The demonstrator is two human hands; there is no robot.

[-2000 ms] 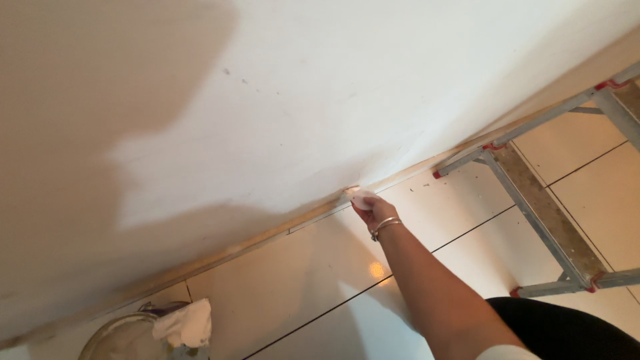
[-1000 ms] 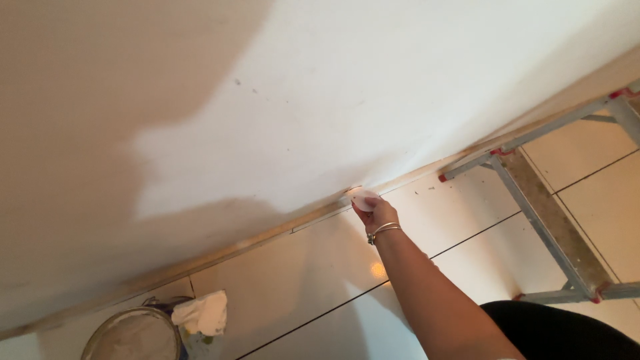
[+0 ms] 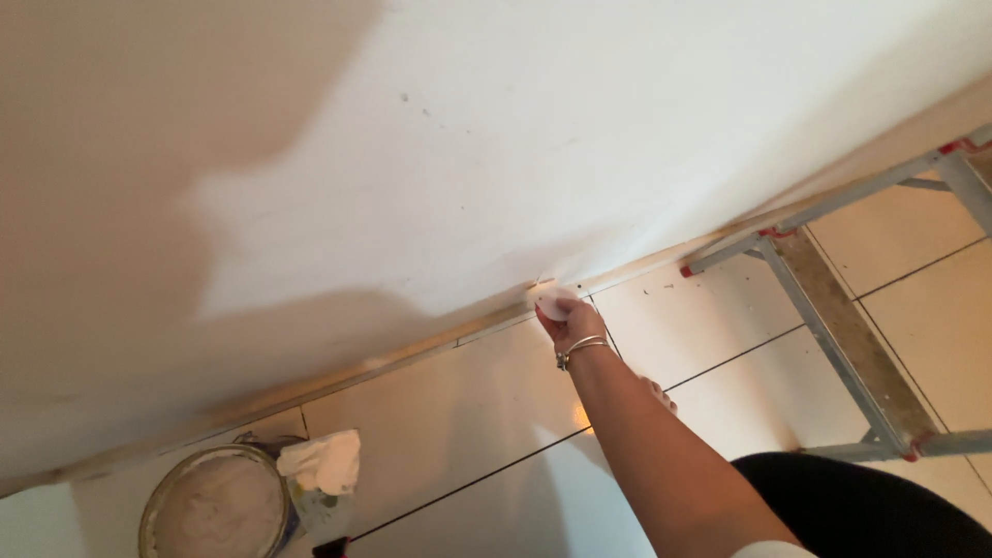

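Observation:
My right hand [image 3: 575,319], with a thin bracelet at the wrist, pinches a small white flat scraper-like piece [image 3: 556,303] between thumb and fingers. The piece is at the narrow baseboard [image 3: 434,341] where the white wall [image 3: 465,178] meets the floor; a short crack or raised edge shows just above it. At the lower left is an open round tub of pale paste [image 3: 217,504]. Beside its rim a wide putty knife [image 3: 316,504] carries a thick white lump of paste [image 3: 325,461]; what supports the knife is hidden. My left hand is out of view.
A metal stepladder [image 3: 845,333] with red feet and joints stands at the right, near the wall. Small crumbs [image 3: 659,288] lie on the pale floor tiles [image 3: 728,341]. Toes [image 3: 659,394] show behind my forearm, and a dark-clothed knee [image 3: 845,504] is at the lower right.
My right hand stays low at the baseboard with the white piece in its fingers. Toes now show beside my forearm. The view has shifted slightly.

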